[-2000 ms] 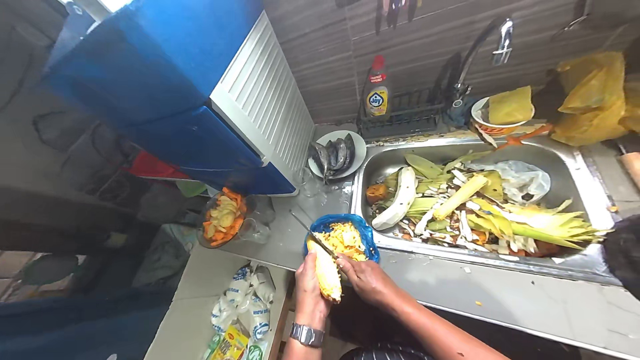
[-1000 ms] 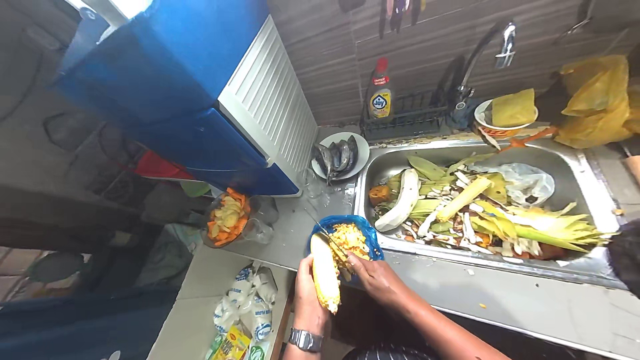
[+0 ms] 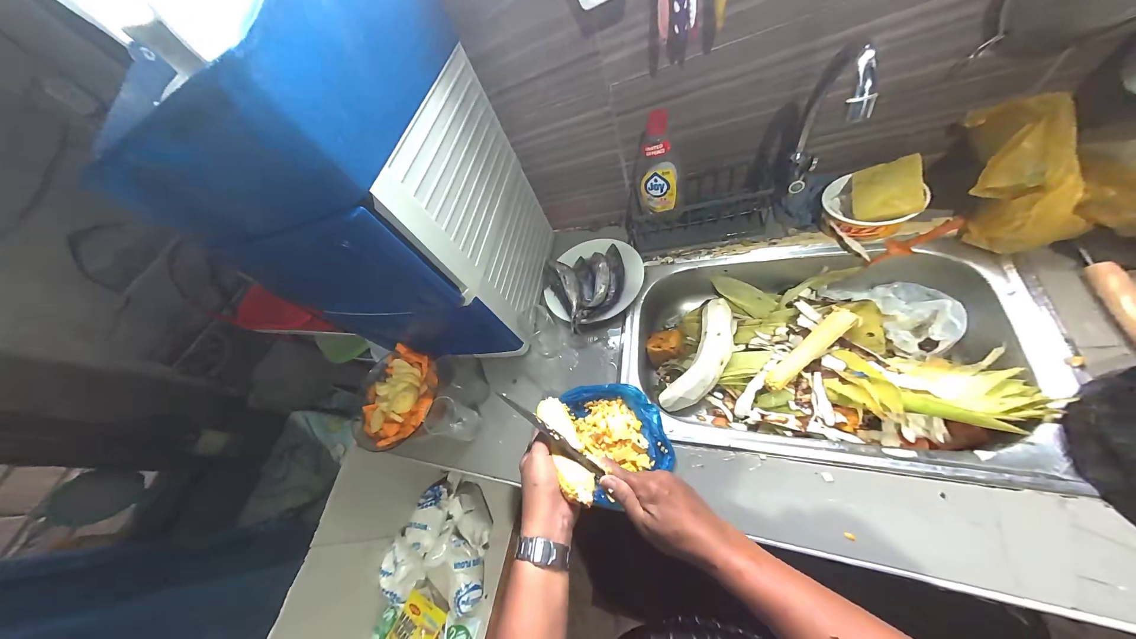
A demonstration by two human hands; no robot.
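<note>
My left hand (image 3: 546, 488), with a metal watch on its wrist, grips a pale yellow ear of corn (image 3: 575, 477) over the left side of a blue-lined bowl (image 3: 658, 435). Cut corn kernels (image 3: 612, 433) lie heaped in that bowl. In my right hand (image 3: 652, 506) is a knife (image 3: 557, 437), its dark blade lying across the cob and its tip pointing up and left. The lower part of the cob is partly covered by my fingers.
Right of the bowl, a steel sink (image 3: 710, 432) holds corn husks, a bare cob and peelings. Behind stand a plate of fish (image 3: 632, 266) and a dish soap bottle (image 3: 658, 173). Sliced vegetables (image 3: 399, 395) fill a container at left. Bags of flour (image 3: 466, 564) lie below, beside a blue cabinet (image 3: 337, 115).
The cob in my left hand has changed its tilt, and the knife, earlier at the cob's right side, now crosses over it. Both hands keep their hold.
</note>
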